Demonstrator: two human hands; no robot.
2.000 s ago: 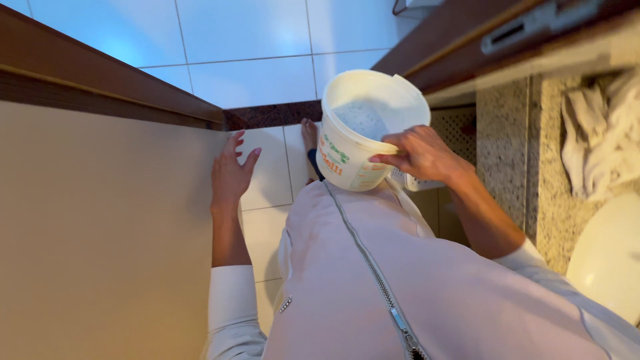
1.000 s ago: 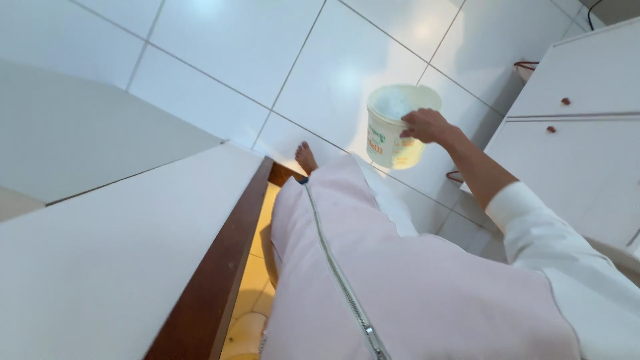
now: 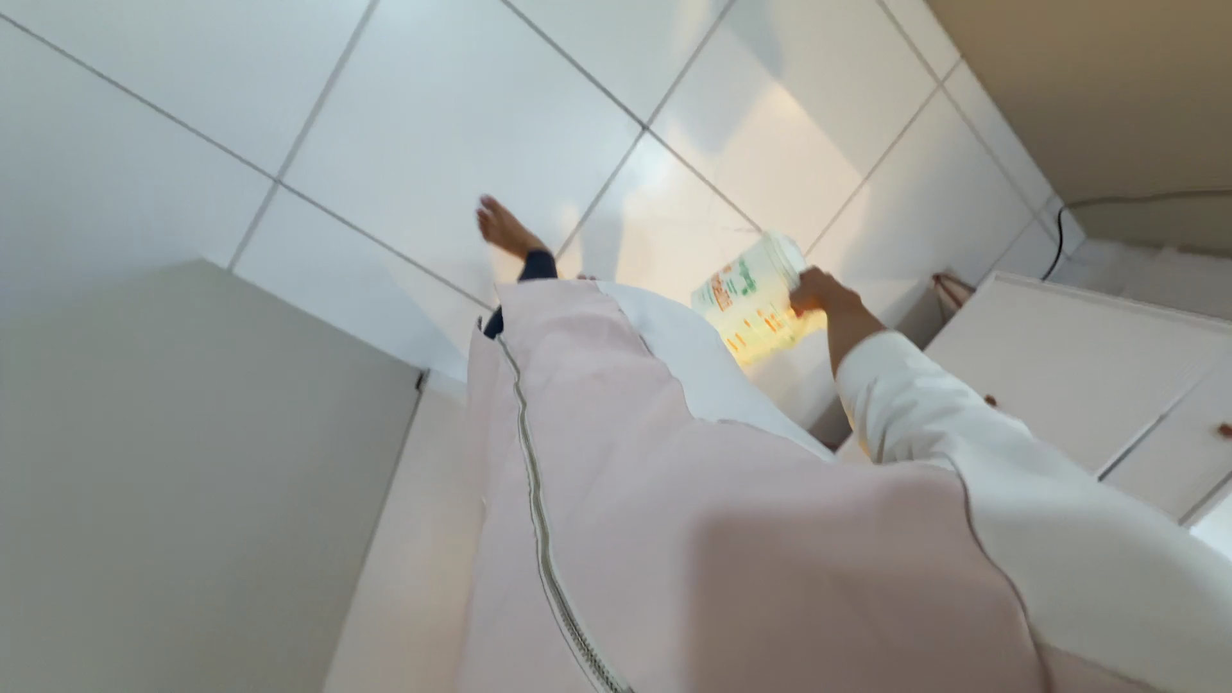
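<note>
My right hand (image 3: pixel 818 294) grips the rim of a pale plastic bucket (image 3: pixel 751 300) with green and orange print on its side. The bucket hangs beside my right leg above the tiled floor, and I see it from the side, so what is inside is hidden. My left hand is out of the frame. A long pale pink garment with a zipper (image 3: pixel 536 481) covers my front, and one bare foot (image 3: pixel 507 227) shows past its hem on the tiles.
White floor tiles (image 3: pixel 423 125) spread ahead. A white cabinet (image 3: pixel 1068 366) with small knobs stands at the right, with a dark cable (image 3: pixel 1060 236) behind it near the beige wall (image 3: pixel 1107 106). A grey-white panel (image 3: pixel 192 462) fills the lower left.
The view has moved from a doorway onto the tiled floor. My right hand still holds the bucket, now seen side-on rather than from above. My left hand, visible two seconds ago, has left the frame.
</note>
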